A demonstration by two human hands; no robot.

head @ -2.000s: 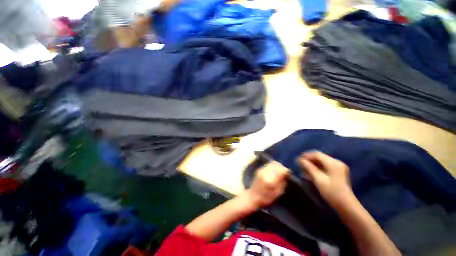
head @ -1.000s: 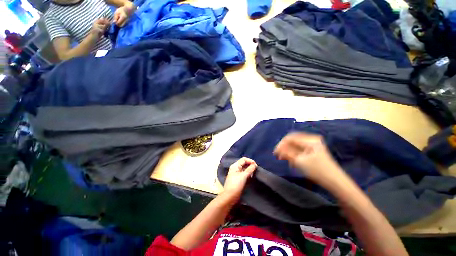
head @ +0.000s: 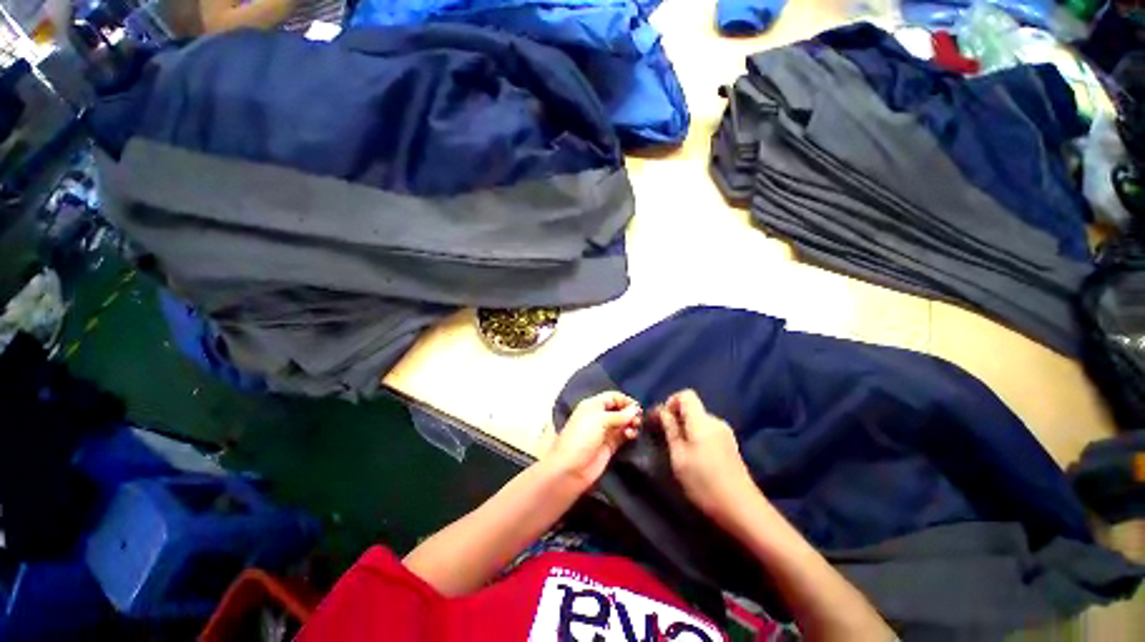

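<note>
A navy and grey garment (head: 866,414) lies spread over the table edge in front of me. My left hand (head: 595,433) pinches its grey edge between thumb and fingers. My right hand (head: 698,452) grips the same edge just to the right, fingertips close to the left ones. A tiny item shows between the fingertips, too small to tell what it is. A round dish (head: 516,329) of gold-coloured bits sits by the left garment pile (head: 377,213), partly under its edge.
A layered grey and navy pile (head: 879,176) lies at the far right. Bright blue garments (head: 653,75) lie behind the left pile. Dark and clear plastic bags (head: 1118,326) are at the right edge. A blue stool or crate (head: 170,533) stands on the green floor (head: 364,464).
My right hand has come down from above the garment to the edge beside my left hand, which still pinches it. The view has shifted, and the other person's hands are out of the picture.
</note>
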